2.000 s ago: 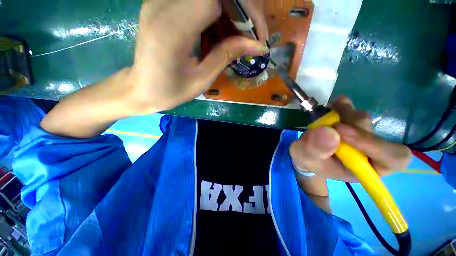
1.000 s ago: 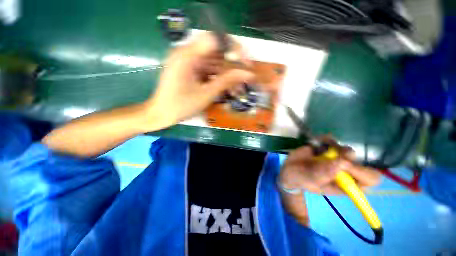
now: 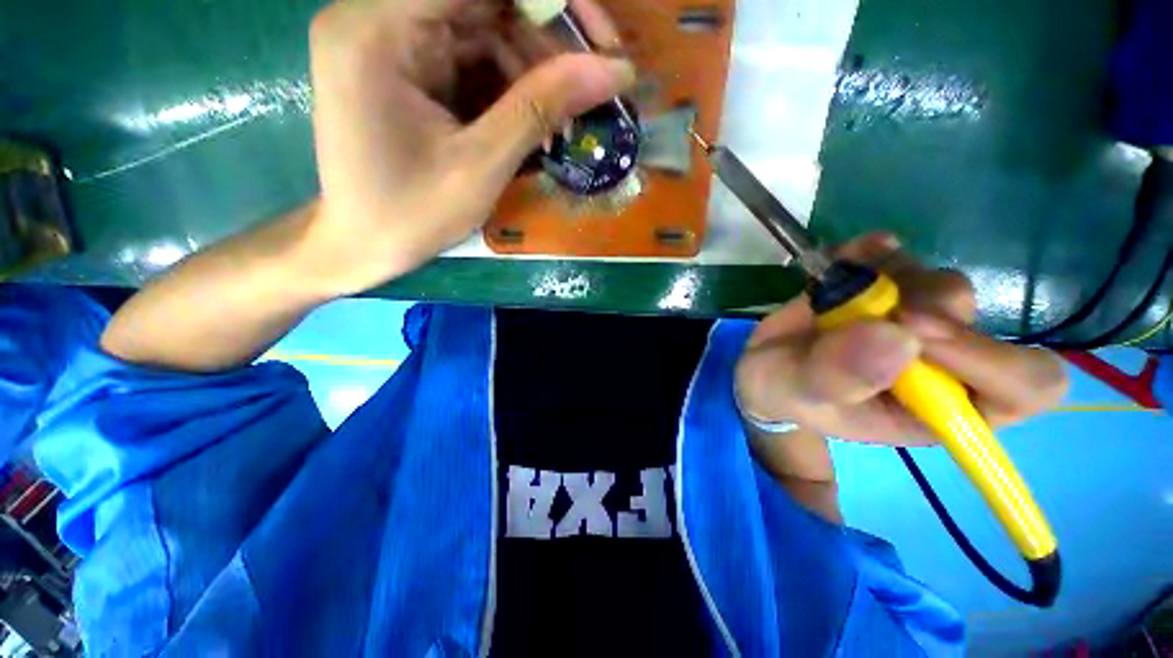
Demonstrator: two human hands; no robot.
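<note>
A round black LED board (image 3: pixel 594 152) with a yellow centre sits on the orange fixture plate (image 3: pixel 579 235). My left hand (image 3: pixel 444 148) is over the plate's left part and holds slim silver tweezers (image 3: pixel 579 32), which reach the board's upper edge; part of the tweezers is hidden by my fingers. My right hand (image 3: pixel 900 341) holds the yellow soldering iron (image 3: pixel 965 431) like a pen. The iron's tip is to the right of the board, over the plate's right side, apart from the board.
The plate lies on a white sheet (image 3: pixel 787 90) on the green bench (image 3: pixel 949 142). Solder wire (image 3: pixel 180 144) runs from a spool stand (image 3: pixel 28 186) at the left edge. The iron's black cord (image 3: pixel 945 530) hangs below my right hand. Dark cables are at the far right.
One second ago the view was blurred and showed more of the bench's far side. Against two seconds ago, the iron tip has moved away from the board to the right.
</note>
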